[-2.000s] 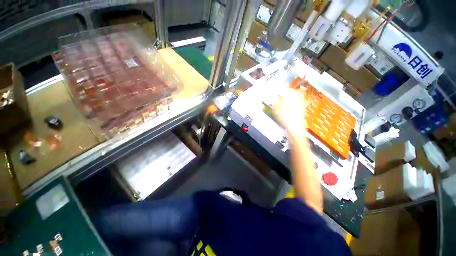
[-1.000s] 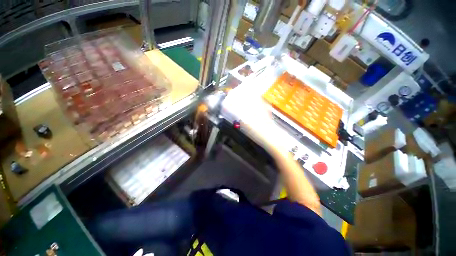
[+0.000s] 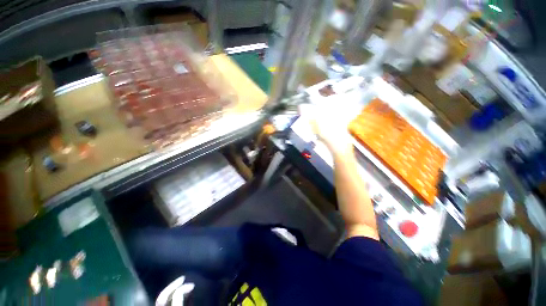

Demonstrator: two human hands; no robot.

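Note:
My right arm reaches to the white machine [image 3: 446, 222]. My right hand [image 3: 328, 132] is over its bright top, left of the orange machine plate [image 3: 398, 150]; glare and blur hide its fingers and anything in them. The plate has rows of small cavities. Of my left hand [image 3: 175, 293], only white-covered fingertips show at the bottom edge; the rest is hidden or cut off. Small coppery and white pieces [image 3: 57, 273] lie blurred on the green mat [image 3: 36, 239] at lower left.
A clear blister tray [image 3: 164, 83] with coppery pieces lies on the tan shelf [image 3: 75, 170], beside small black parts [image 3: 85, 128]. A metal post [image 3: 299, 54] stands between shelf and machine. A white tray [image 3: 200, 188] sits below the shelf edge. Cartons stand at right.
My right hand has moved off the orange plate's near-left end to the machine top beside it. My left fingertips have come into view at the bottom. The view has shifted and blurred.

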